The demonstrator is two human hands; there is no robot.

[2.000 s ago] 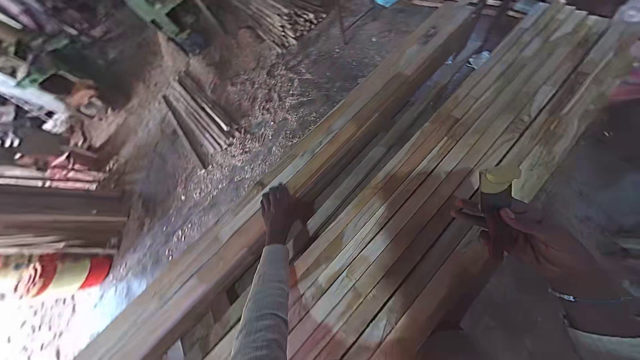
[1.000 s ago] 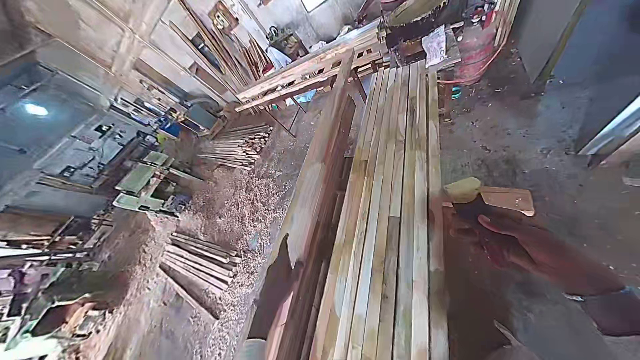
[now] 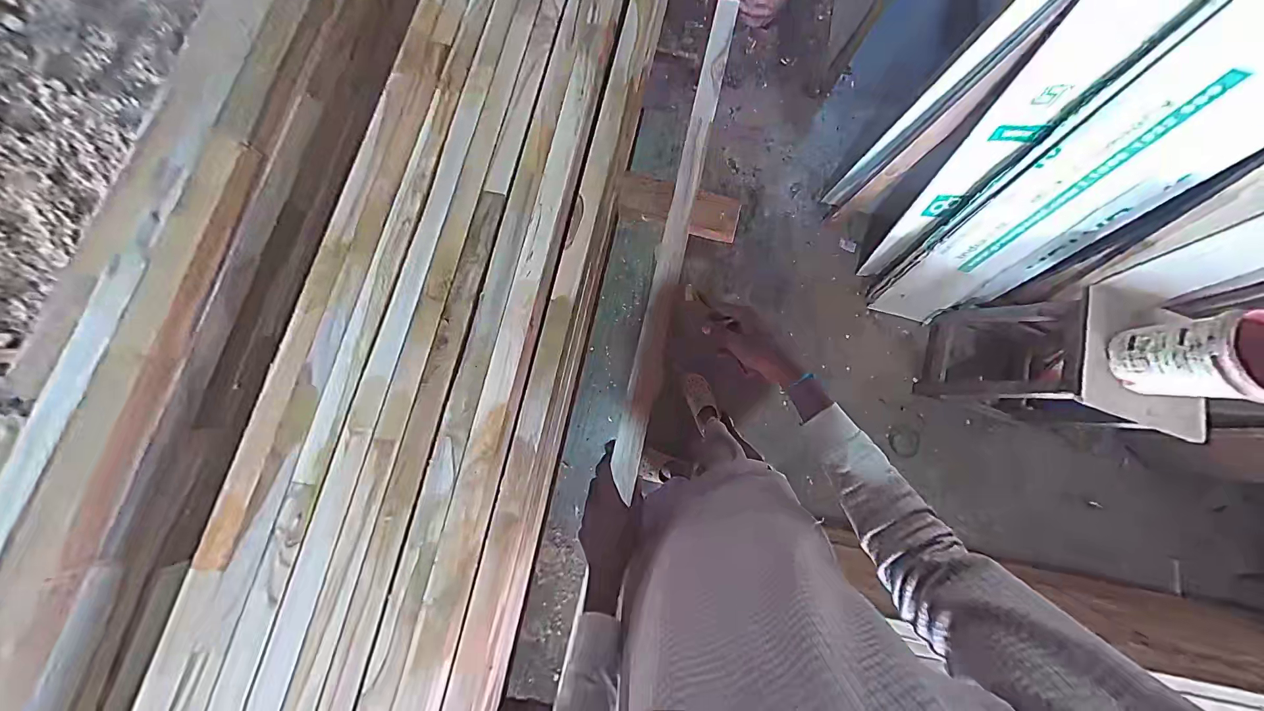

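Observation:
My left hand (image 3: 607, 513) grips the near end of a long, narrow wooden strip (image 3: 681, 207), low in the middle of the view. The strip runs upward, to the right of a row of wooden boards (image 3: 444, 326) laid side by side. My right hand (image 3: 746, 341) is to the right of the strip, its fingers bent around a small yellowish thing (image 3: 696, 296) that is blurred and partly hidden. Whether this hand touches the strip I cannot tell.
A short wooden crosspiece (image 3: 716, 215) sticks out past the boards, under the strip. Large panels with green print (image 3: 1076, 158) lean at the right. Below them a printed cylindrical container (image 3: 1175, 357) lies on a small stand (image 3: 1096, 395). Wood shavings (image 3: 69, 118) cover the floor at upper left.
The view has turned down and to the right. My left hand, over the boards two seconds ago, now holds the strip's end. My right hand is now beside the strip.

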